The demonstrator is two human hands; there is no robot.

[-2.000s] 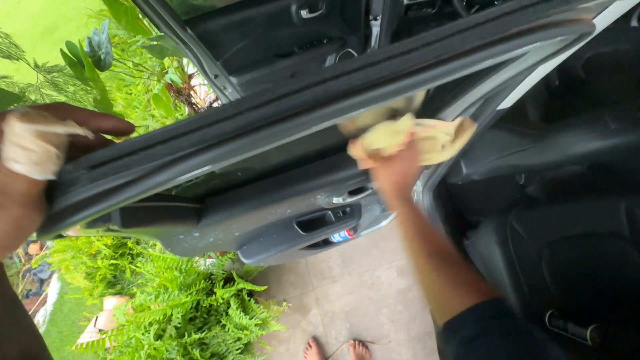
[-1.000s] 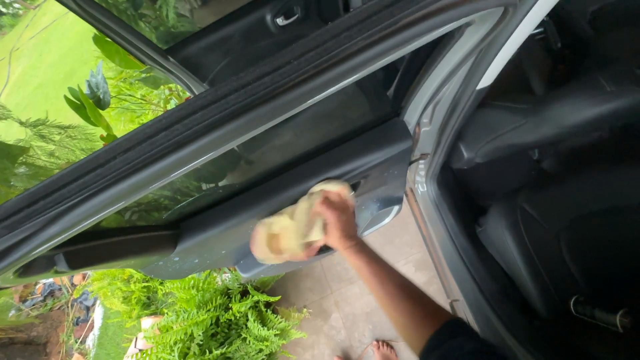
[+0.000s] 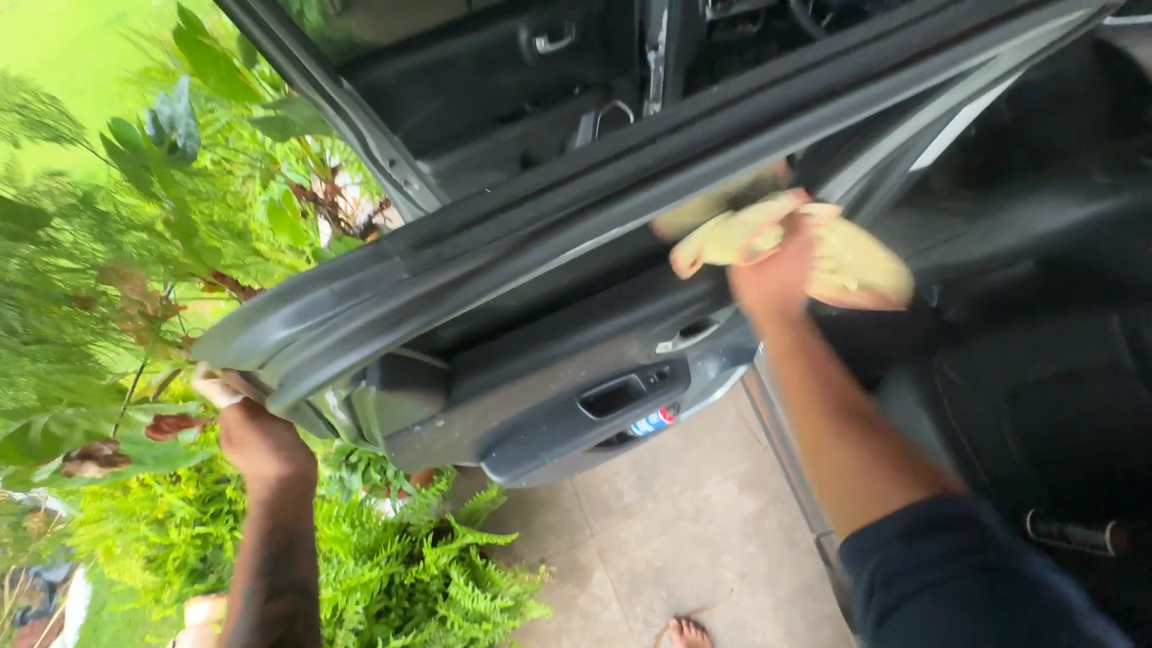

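An open car door, seen from its inner side, crosses the view, with its dark trim panel (image 3: 540, 387) facing me. My right hand (image 3: 776, 270) grips a pale yellow cloth (image 3: 855, 261) near the window glass (image 3: 558, 288), which mirrors part of the cloth. At the lower left, my left hand (image 3: 261, 432) is at the outer end of the door's window frame (image 3: 378, 315), with something whitish at its fingers; whether that is a cloth, and how the fingers close, is unclear. Below the glass are the inner door handle (image 3: 688, 335) and the armrest switch panel (image 3: 630, 391).
A bottle (image 3: 652, 421) sits in the door pocket. Ferns (image 3: 423, 558) and leafy plants stand at the left, beside paving (image 3: 612, 531) where a bare foot (image 3: 689, 632) shows. Another door (image 3: 486, 72) is beyond; a black seat (image 3: 1044, 405) is at the right.
My right hand with the cloth has moved from the door's armrest up to the window area near the frame. My left hand, out of view one second ago, is at the frame's outer end.
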